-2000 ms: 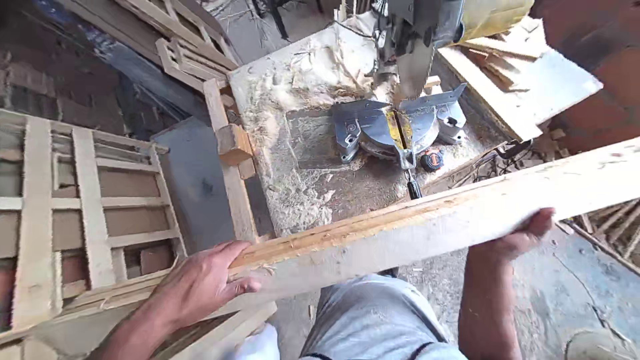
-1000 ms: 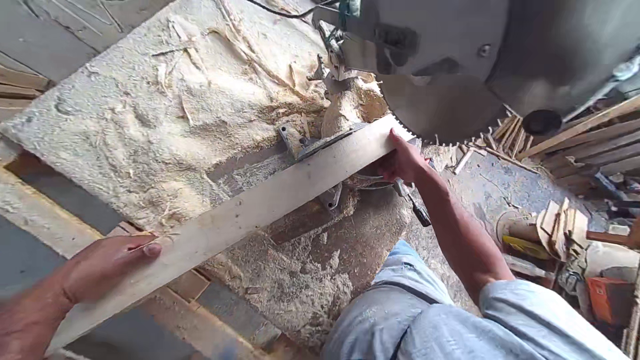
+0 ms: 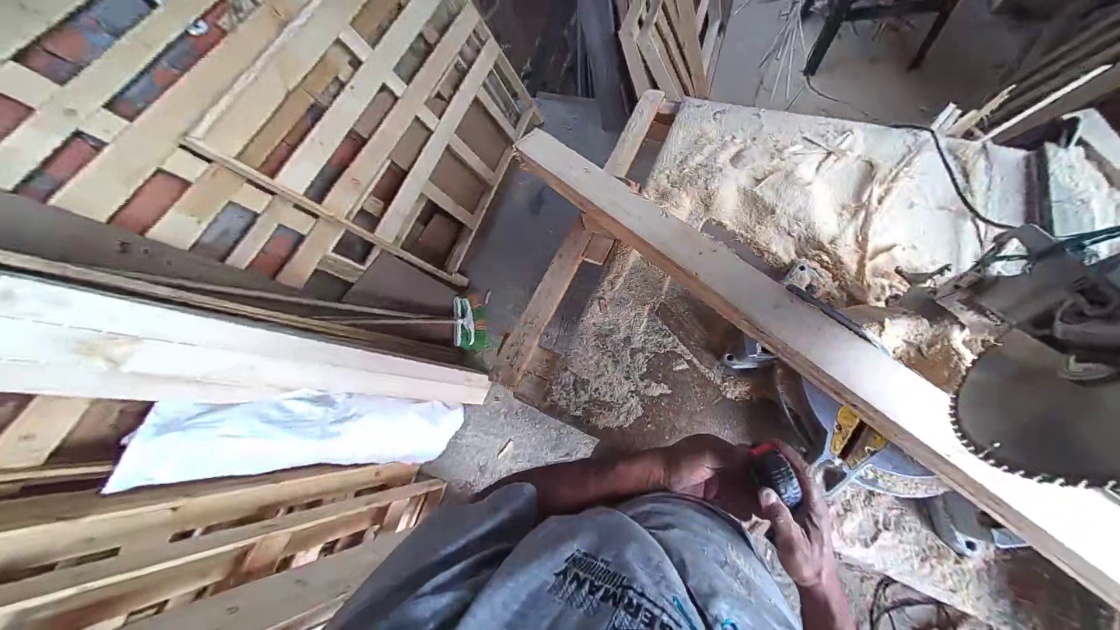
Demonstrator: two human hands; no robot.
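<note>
A small black-and-red tape measure [image 3: 775, 475] is held in front of my body by my right hand [image 3: 801, 525], its fingers around the far side and the thumb on the near side. My left hand [image 3: 713, 472] is close against it, its fingers partly hidden, so its hold cannot be told. A long wooden board [image 3: 744, 284] lies diagonally across the miter saw base [image 3: 853, 437] and a wooden support on the bench. The toothed circular blade [image 3: 1041, 407] of the miter saw is at the right, over the board.
Sawdust covers the workbench [image 3: 787, 166]. Slatted wooden frames [image 3: 350, 131] lean at the upper left. Stacked planks [image 3: 219, 350] and a white sheet [image 3: 297, 437] lie at the left, above another slatted frame [image 3: 219, 542]. A cable [image 3: 954, 188] crosses the bench top.
Both hands have left the board and come together in front of my body, with the tape measure in the right. The board now rests across the saw base. The view has swung left.
</note>
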